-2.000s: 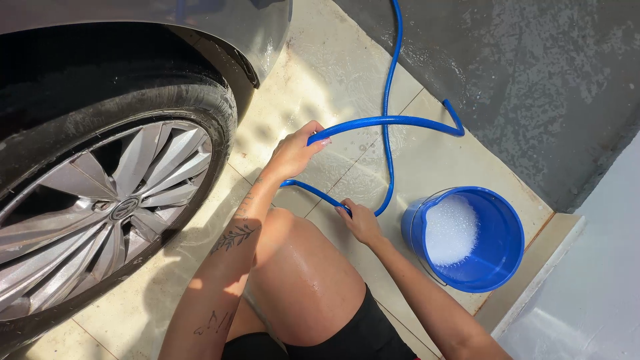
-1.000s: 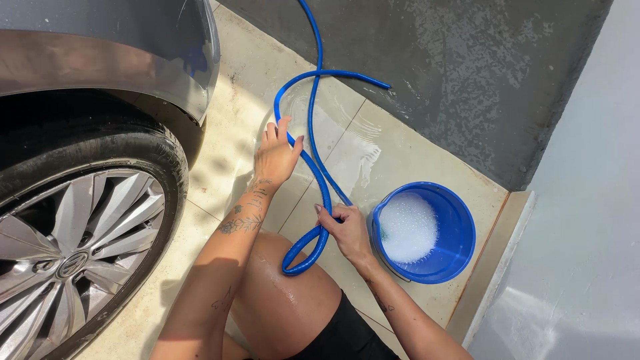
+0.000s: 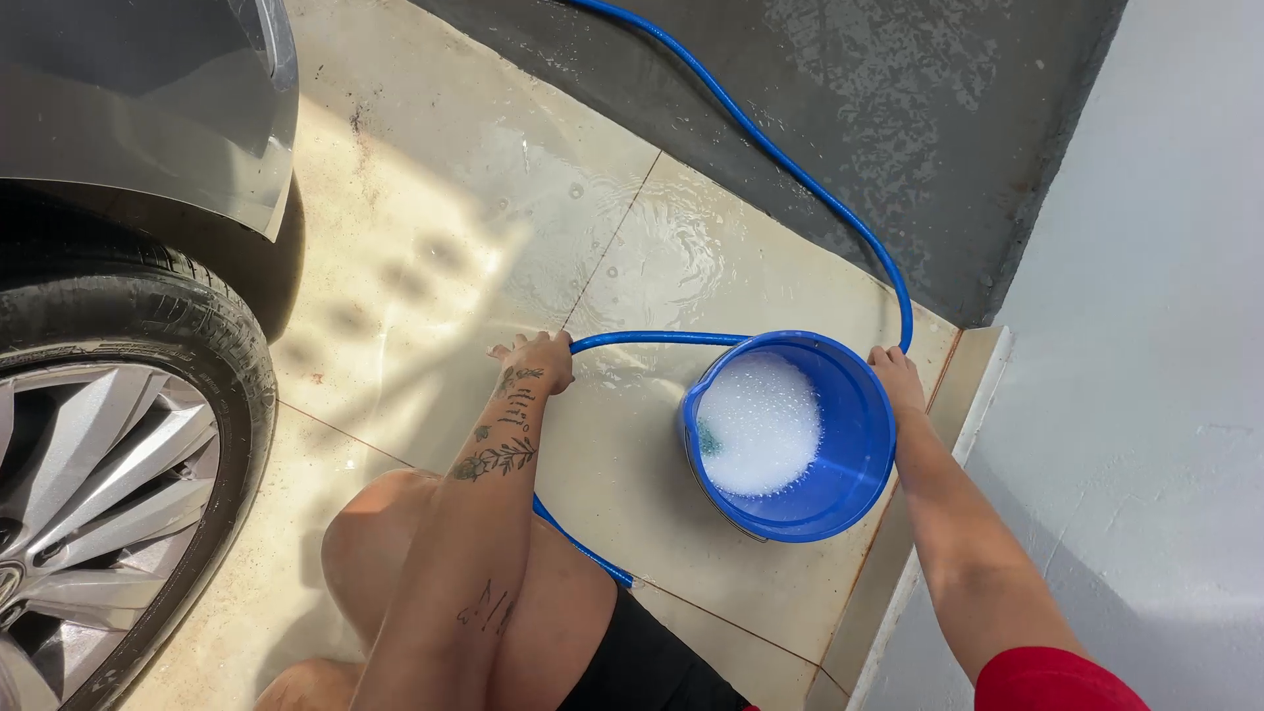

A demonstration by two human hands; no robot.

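A blue hose (image 3: 657, 338) runs from my left hand (image 3: 541, 361) toward the blue plastic bucket (image 3: 857, 434), passes behind its far rim and comes out at my right hand (image 3: 897, 377). My left hand is closed around the hose over the wet tiles, left of the bucket. At the bucket's right side, my right hand grips the hose where it bends up and away. White foam (image 3: 760, 425) lies in the bucket, with something green at its left edge. Another length of hose shows beside my thigh, its end by my black shorts.
On the left stand a car's wheel (image 3: 128, 494) and grey bodywork (image 3: 148, 109). A pale wall (image 3: 1145, 375) with a low tiled ledge (image 3: 869, 583) borders the right. Wet grey concrete (image 3: 839, 89) lies beyond the beige tiles (image 3: 395, 227).
My hands have moved apart, the right one from left of the bucket to its right side. The hose, earlier looped between my hands, now passes behind the bucket.
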